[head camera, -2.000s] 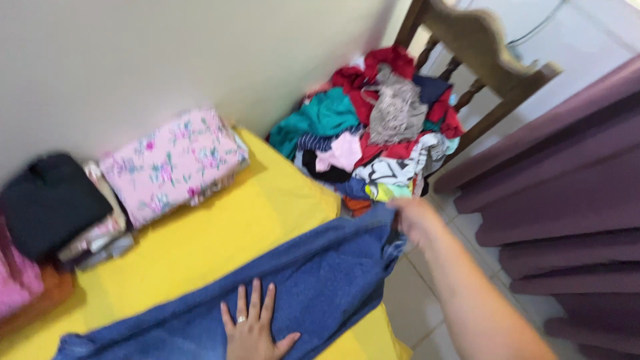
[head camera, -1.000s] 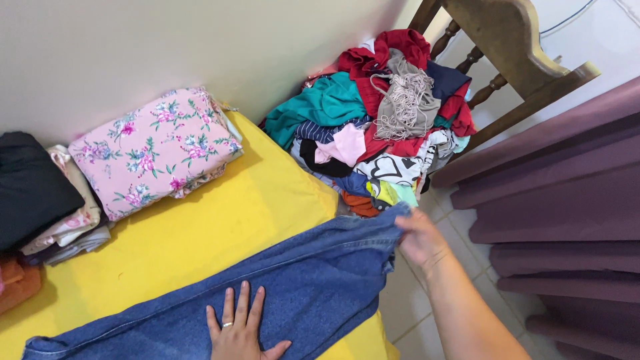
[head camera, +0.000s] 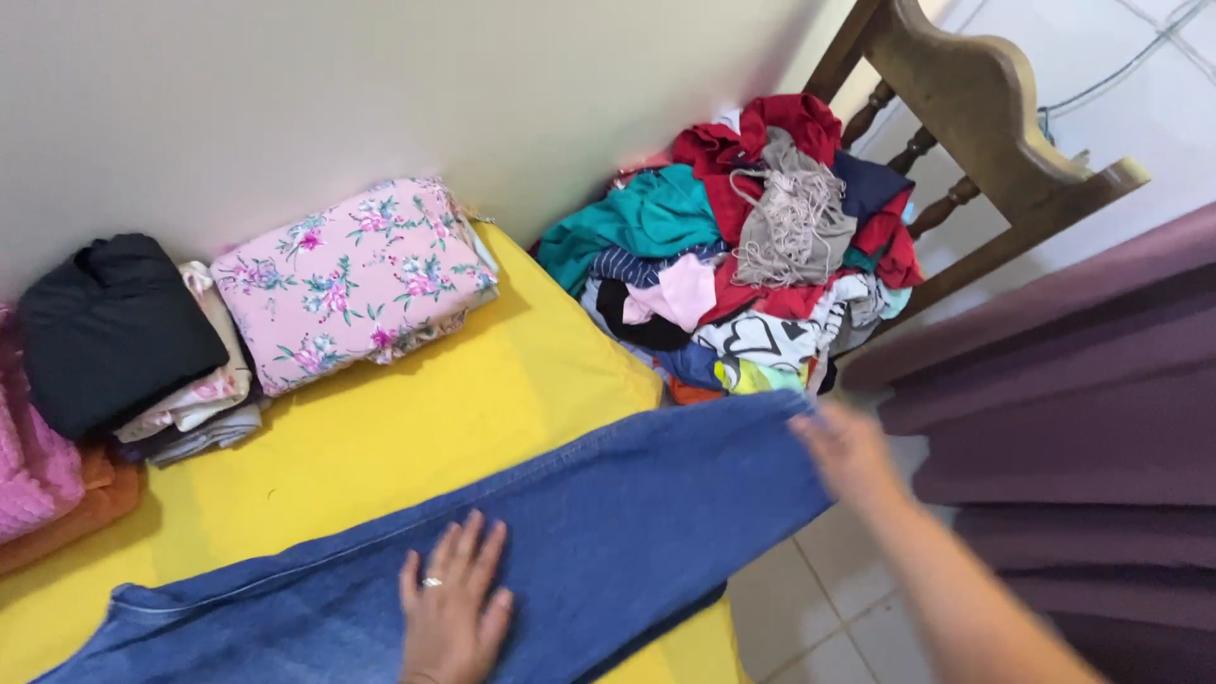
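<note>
Blue denim jeans (head camera: 608, 513) lie lengthwise over a yellow-covered mattress (head camera: 418, 442), one end reaching past its right edge. My left hand (head camera: 458, 603), with a ring on one finger, rests flat on the denim, fingers spread. At the far right end, my right hand (head camera: 845, 451) grips a corner of the jeans; it is slightly blurred. The lower left part of the jeans runs out of view.
Folded floral pink fabric (head camera: 356, 280), a folded black garment (head camera: 119, 332) and pink fluffy cloth (head camera: 33, 465) line the wall side. Beyond the mattress end sits a heap of mixed clothes (head camera: 788, 228), beside a wooden headboard (head camera: 988, 104). A purple curtain (head camera: 1064, 427) hangs at right above floor tiles (head camera: 807, 608).
The far end of the jeans looks more spread out than a second ago, with my right hand still on its corner. My left hand stays flat on the denim.
</note>
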